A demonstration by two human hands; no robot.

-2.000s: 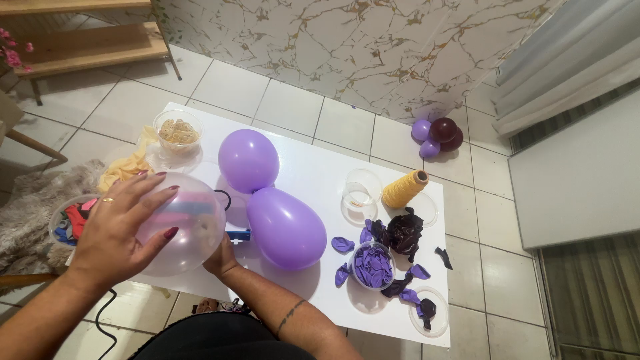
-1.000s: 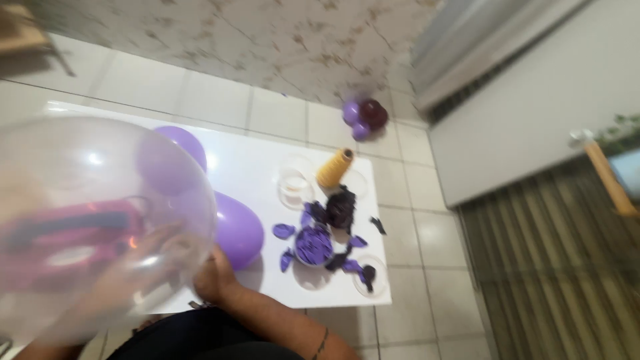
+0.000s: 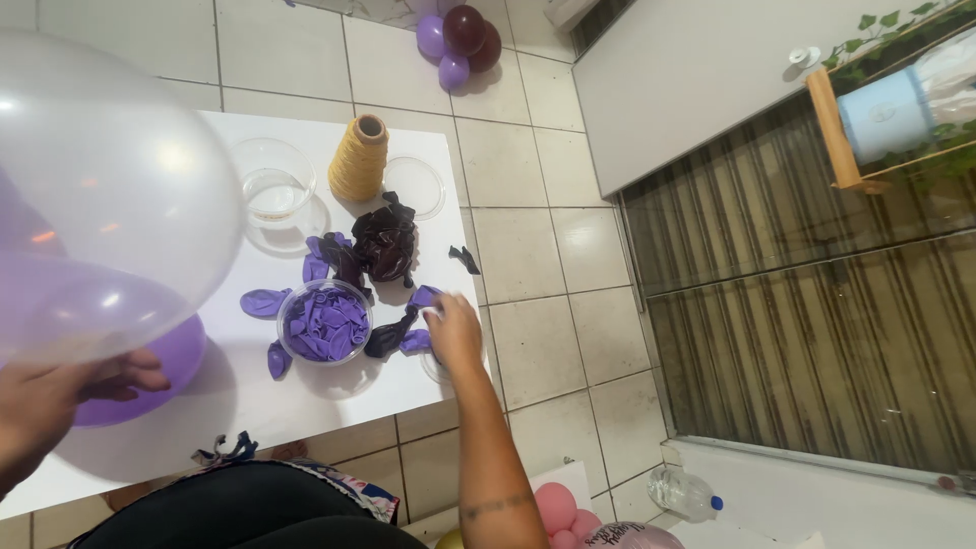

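Note:
My left hand (image 3: 95, 381) is at the lower left, its fingers under a large clear inflated balloon (image 3: 114, 191) that covers part of the hand; its grip is unclear. Behind the balloon lies a purple inflated balloon (image 3: 179, 358). My right hand (image 3: 451, 328) reaches down at the table's right side, fingertips at an uninflated purple balloon (image 3: 423, 296); whether they pinch it is unclear. To its left are a dark uninflated balloon (image 3: 390, 334) and a clear plastic tub of purple balloons (image 3: 325, 322). A dark balloon pile (image 3: 386, 242) lies above.
On the white table (image 3: 335, 404) stand a yellow yarn cone (image 3: 357, 164), an open clear tub (image 3: 276, 179) and a round lid (image 3: 414, 188). A cluster of inflated balloons (image 3: 461, 46) sits on the tiled floor. Pink balloons (image 3: 557, 507) and a water bottle (image 3: 679, 492) are at the lower right.
My right hand has moved right, from beside the inflated balloons to the loose uninflated ones. The clear balloon looks much larger than two seconds ago. The view has swung right.

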